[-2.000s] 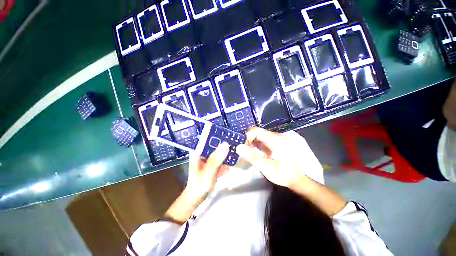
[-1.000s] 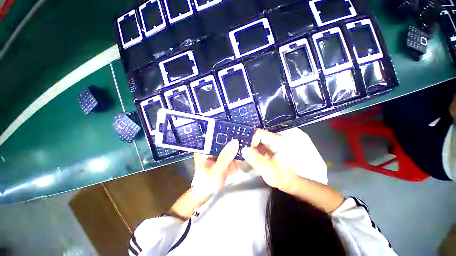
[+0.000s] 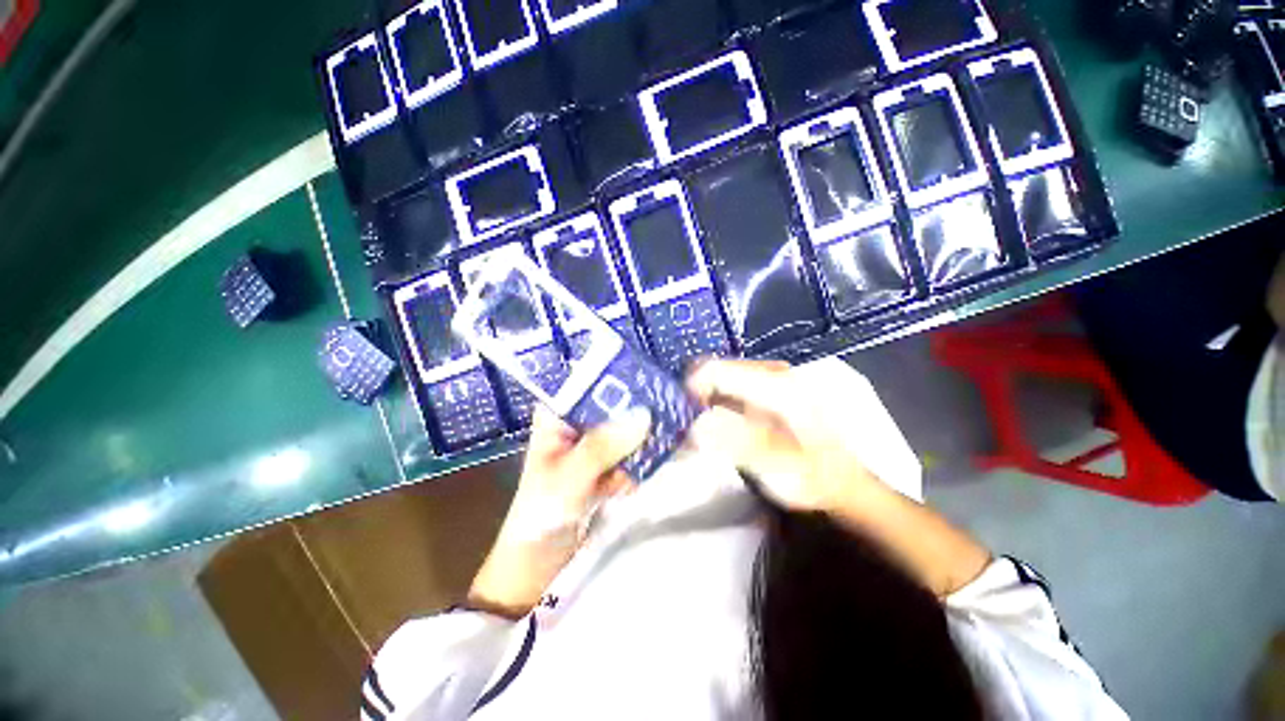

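A front housing [image 3: 543,331] with a white-bordered window and a keypad [image 3: 637,406] in its lower part is held tilted above the tray's near row. My left hand [image 3: 571,472] grips its lower left edge, thumb on the keys. My right hand [image 3: 761,430] is at its lower right end, fingers bent and slightly blurred; whether they grip the housing is unclear. The black blister tray [image 3: 789,345] lies behind it. Several housings in its near left pockets show key grids; three at the near right show shiny black below the window.
Two small keypad stacks [image 3: 355,362] lie on the green table [image 3: 169,409] left of the tray. More keypads [image 3: 1170,110] are at the far right. A red stool [image 3: 1036,409] and a seated person's dark clothing [image 3: 1184,338] are at right; cardboard [image 3: 352,563] lies below the table.
The held housing has turned from nearly level to a steeper slant, its window end now pointing up and left. My right hand has shifted slightly at its lower end.
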